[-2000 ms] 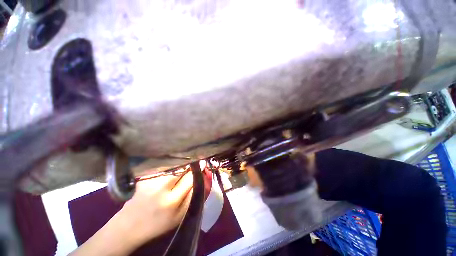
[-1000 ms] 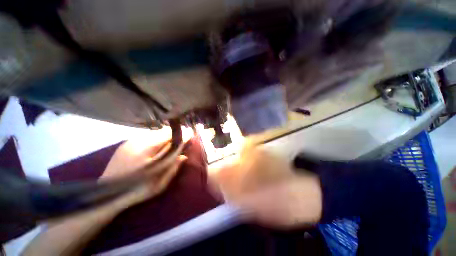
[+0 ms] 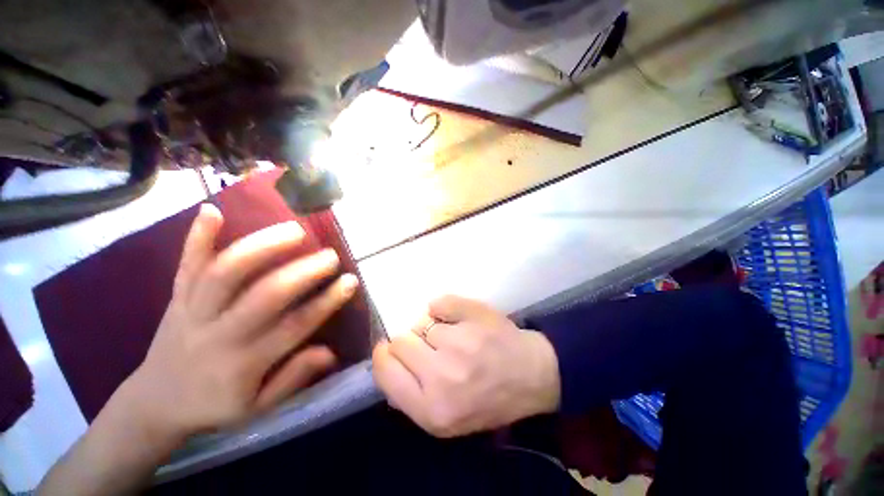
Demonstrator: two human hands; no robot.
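Note:
A maroon panel [image 3: 116,281] lies flat on the white table, its far right corner under the presser foot area [image 3: 308,186]. My left hand [image 3: 242,325] lies on the panel with fingers spread. My right hand [image 3: 460,368] has its fingers closed at the panel's near right edge, by the table's front edge, and pinches a thin dark strip or edge there. A ring shows on one finger. The lamp glare hides the needle.
The machine head [image 3: 87,77] fills the upper left. A dark thread curl [image 3: 425,126] lies on the cream bed. A small tray [image 3: 809,107] of metal bits sits at the right table edge. A blue basket [image 3: 814,300] stands below. Another maroon piece [image 3: 12,378] is at far left.
The view has shifted, showing more bed and table. My left hand has opened and spread over the panel. My right hand has come from near the needle down to the panel's near edge.

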